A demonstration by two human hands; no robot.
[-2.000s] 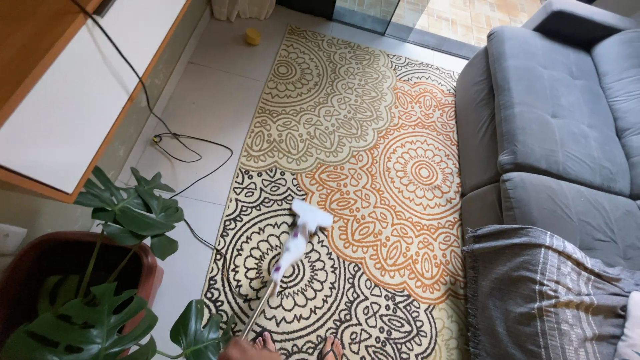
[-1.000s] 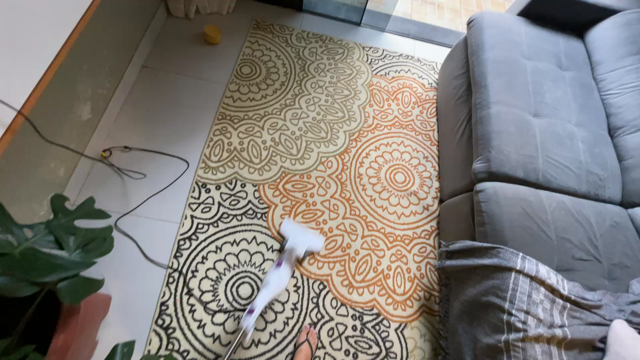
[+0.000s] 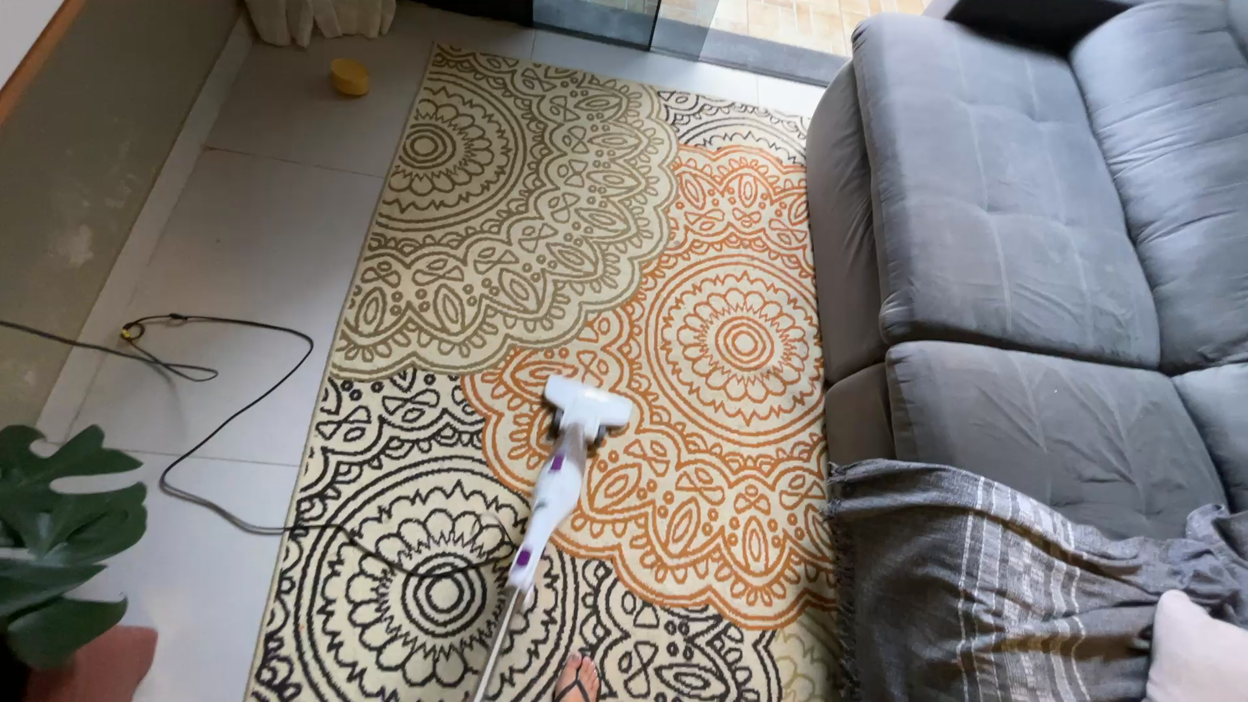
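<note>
A white stick vacuum cleaner [image 3: 556, 497] with purple parts lies at a slant over the patterned rug [image 3: 546, 224], its wide floor head [image 3: 586, 408] down on the orange motif. From its body a thin metal tube [image 3: 499, 639] runs to the bottom edge of the view. A black cord [image 3: 234, 419] loops over the tiles and onto the rug, reaching toward the cleaner. Neither of my hands shows in this frame; whatever holds the tube's upper end is outside the view. One foot in a flip-flop [image 3: 577, 678] stands on the rug beside the tube.
Along the right stands a grey sofa [image 3: 1004, 205] with a fringed grey throw [image 3: 936, 565] and a pale cushion [image 3: 1194, 648]. A yellow container [image 3: 349, 77] sits on the tiles near a curtain [image 3: 322, 18]. At the lower left is a potted plant [image 3: 68, 526]; a glass door [image 3: 604, 19] is behind.
Two seconds ago a hand showed at the bottom edge near the tube; it is out of view now. The floor head has shifted over the rug onto the orange motif. The view has moved.
</note>
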